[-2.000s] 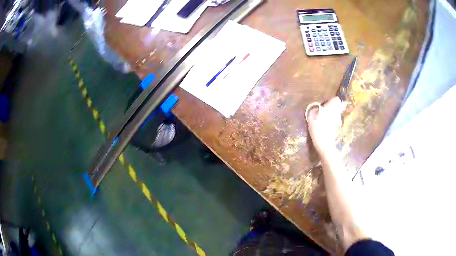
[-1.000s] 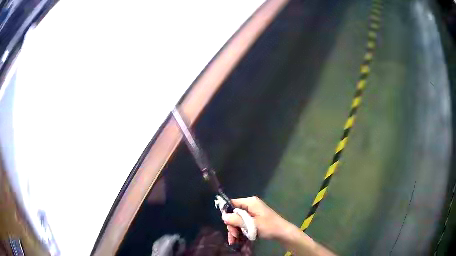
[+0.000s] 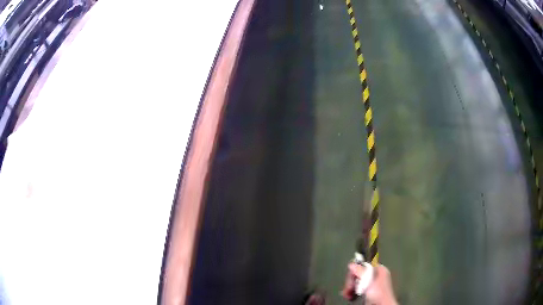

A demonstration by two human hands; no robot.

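My right hand, bare and blurred, is at the bottom edge, right of centre, over the floor. It is closed around the shears, whose handle has a white part. The dark blades point up and are hard to make out against the floor. A stack topped with bright white paper lies along the table on the left, well away from the hand. My left hand is not in view.
The brown table edge runs from top to bottom beside the stack. Right of it are a dark strip and green floor with yellow-black tape. A small blurred brownish thing at the bottom edge cannot be made out.
My right hand took the shears from the table and has moved away from the stack, over the floor. The view has swung from the calculator and papers to the stack's long edge.
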